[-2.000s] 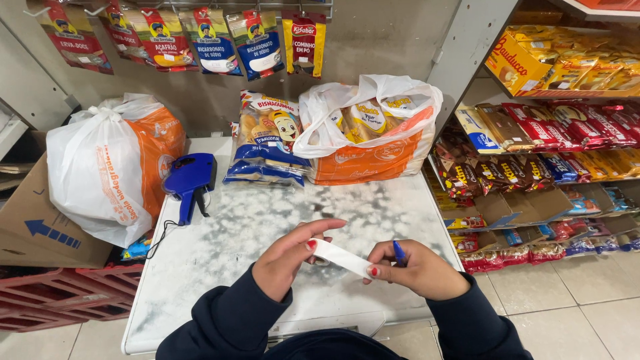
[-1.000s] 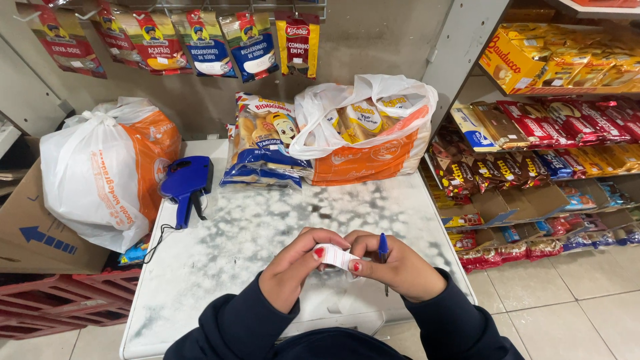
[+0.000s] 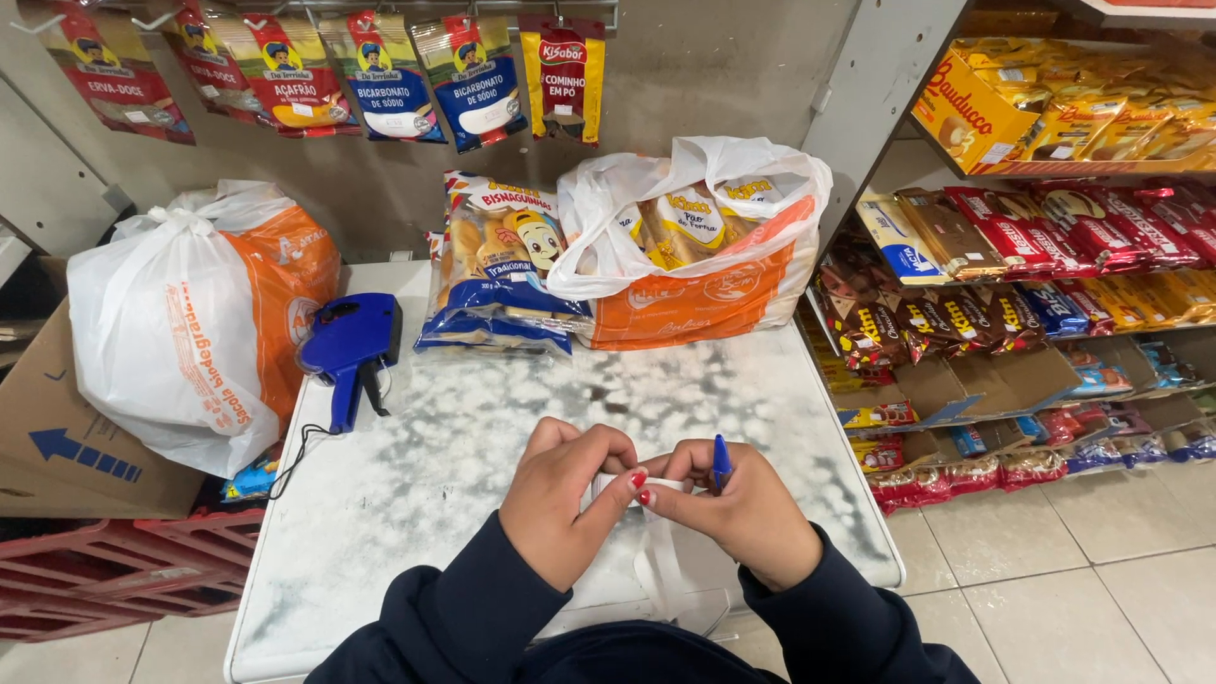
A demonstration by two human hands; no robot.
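Over the front of the white worktop [image 3: 456, 456], my left hand [image 3: 570, 499] and my right hand [image 3: 736, 503] meet, pinching a white paper strip [image 3: 655, 560] between thumbs and fingers. One end of the strip hangs down below my hands. A blue-capped pen [image 3: 722, 462] is tucked among the fingers of my right hand. To the left, at the worktop's edge, lies a blue handheld price labeler [image 3: 351, 347] with a black cord. Behind my hands stand a packet of bread rolls [image 3: 503, 266] and an open white-and-orange plastic bag [image 3: 708, 294] holding bread packets.
A tied plastic bag [image 3: 171, 332] rests on a cardboard box [image 3: 85, 427] at left, above red plastic crates [image 3: 123, 575]. Spice packets [image 3: 380, 85] hang at the back. Shelves of chocolate and snacks [image 3: 1035, 228] stand at right, close to the worktop.
Two seconds ago my hands were farther apart with the strip stretched between them. They have come together, and a length of the strip now dangles below them.
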